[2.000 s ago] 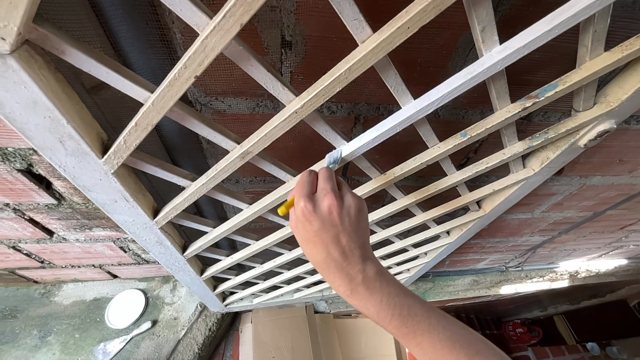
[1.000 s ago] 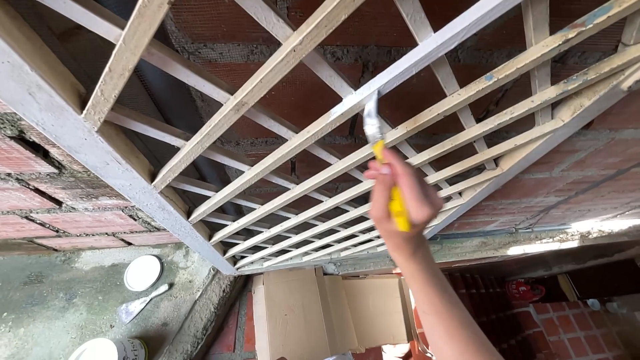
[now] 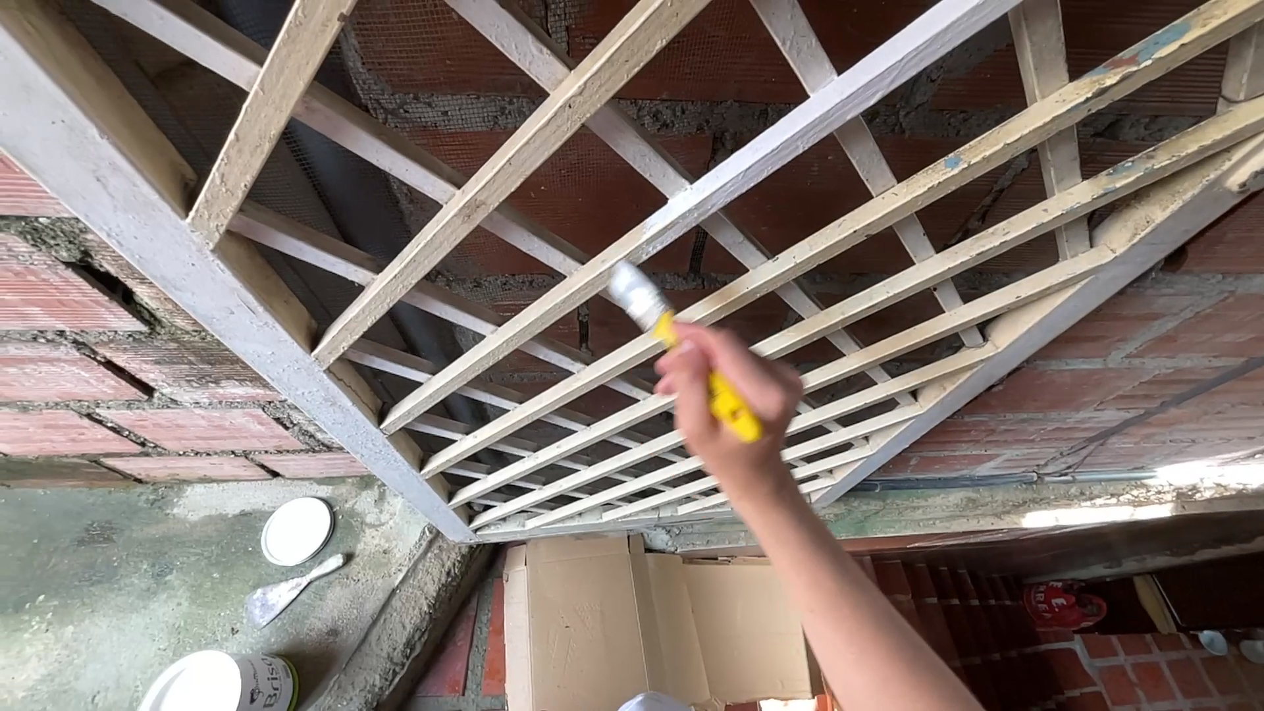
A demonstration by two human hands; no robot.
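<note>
My right hand [image 3: 736, 390] grips the yellow handle of a paintbrush [image 3: 642, 296]. The brush's white-coated bristles are at the lower edge of a diagonal bar [image 3: 790, 128] of a metal grille; whether they touch it I cannot tell. That bar is fresh white on its upper right part and cream on its lower left part. Neighbouring bars [image 3: 513, 168] are cream and worn, some with blue patches. The grille's outer frame [image 3: 168, 257] is whitish on its face. My left hand is out of view.
At the lower left, a paint bucket [image 3: 281, 681], a round white lid [image 3: 297, 531] and a putty knife [image 3: 286, 591] rest on concrete. Flattened cardboard [image 3: 583, 622] lies below the grille. Brick walls [image 3: 59, 375] stand around; brick steps [image 3: 918, 612] are at the lower right.
The brush was at the bar two seconds ago, with my hand close to it. The white part of the bar now reaches farther down to the left. The paint bucket has come into view.
</note>
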